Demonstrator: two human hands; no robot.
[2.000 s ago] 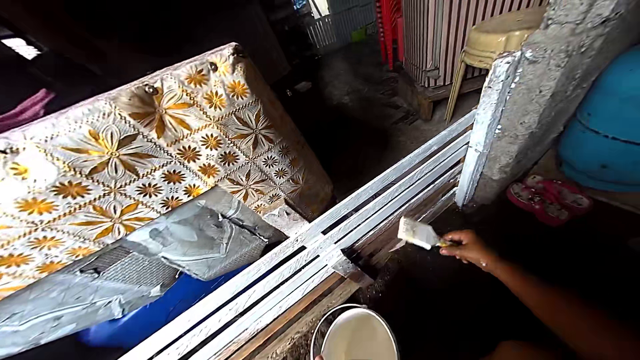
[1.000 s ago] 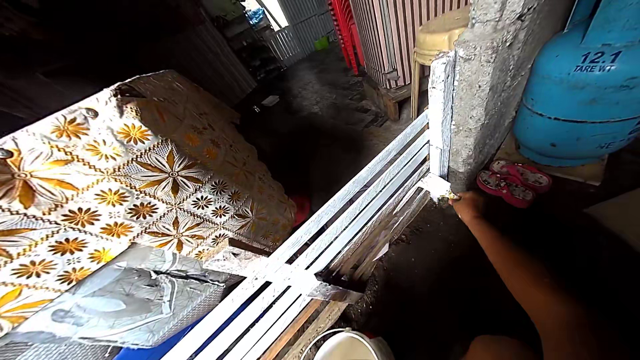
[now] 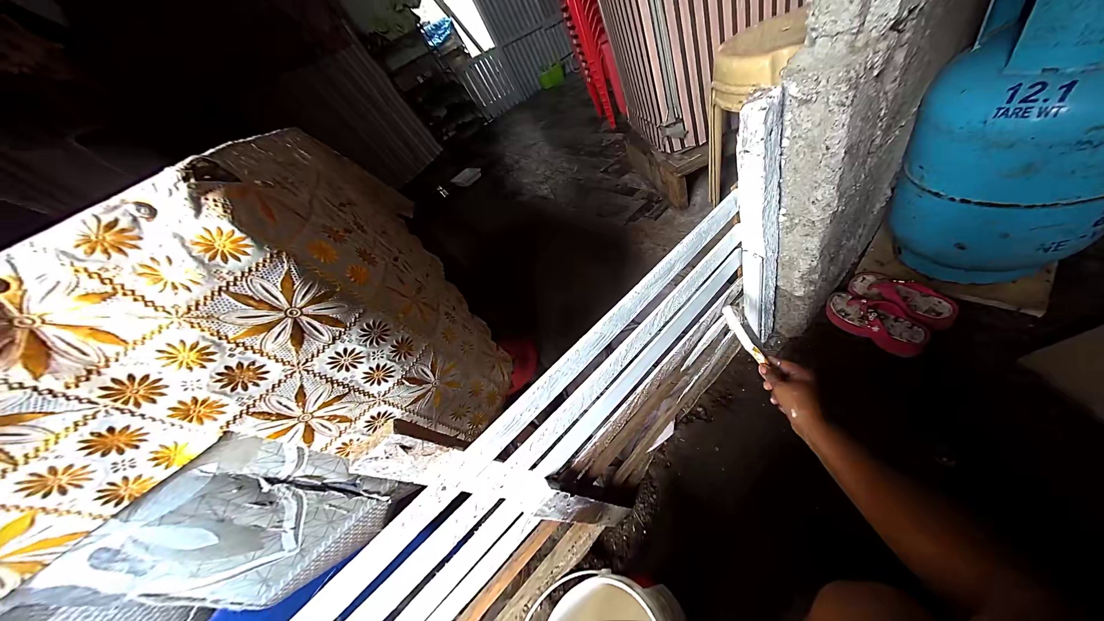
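Note:
My right hand (image 3: 790,395) grips the handle of a paintbrush (image 3: 743,335), seen edge-on. Its bristle end is at the far ends of the lower slats, beside the upright post (image 3: 761,207), which is coated white. The upper slats of the wooden fence (image 3: 604,321) are white; the lower boards (image 3: 638,414) show brown wood, with some white streaks near the post. A white bucket (image 3: 604,599) with a wire handle stands at the bottom edge, partly cut off. My left hand is not in view.
A floral-patterned cloth (image 3: 293,310) covers a piece of furniture on the left. Right of the post are a rough concrete wall (image 3: 828,164), pink flip-flops (image 3: 893,312) and a blue gas cylinder (image 3: 1000,172). A beige plastic stool (image 3: 750,60) stands behind the post.
The brush, held away from the boards two seconds ago, moved to the slat ends by the post and remains near them. My right hand still holds it. The view has shifted right.

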